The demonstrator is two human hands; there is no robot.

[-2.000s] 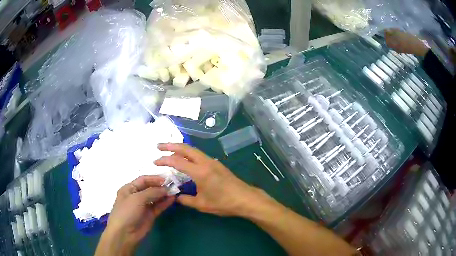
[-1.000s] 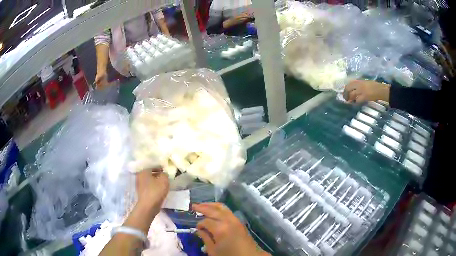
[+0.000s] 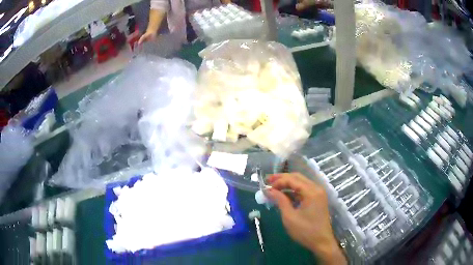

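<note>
My right hand (image 3: pixel 306 215) is right of the blue tray, its thumb and forefinger pinching a small, thin, clear-and-pale piece with a round white end (image 3: pixel 260 197); the piece is blurred. My left hand is out of the picture. A stem with a pale cap and thin rod (image 3: pixel 258 231) lies on the green mat, left of my right hand. The blue tray (image 3: pixel 194 247) holds a heap of overexposed white pieces (image 3: pixel 168 209). The clear stem tray (image 3: pixel 363 183), with thin rods in rows, lies right of my hand.
Behind the blue tray are a bag of cream chunks (image 3: pixel 249 98), a crinkled clear bag (image 3: pixel 124 114) and a white label (image 3: pixel 227 162). Trays of white cylinders lie left (image 3: pixel 52 233) and far right (image 3: pixel 441 140). A metal post (image 3: pixel 345 57) stands behind. A person (image 3: pixel 176 18) is at the back.
The view has shifted. My left hand, last at the cream bag, has left the picture. My right hand is now right of the blue tray, pinching the small piece. The neighbour's hand at far right is gone.
</note>
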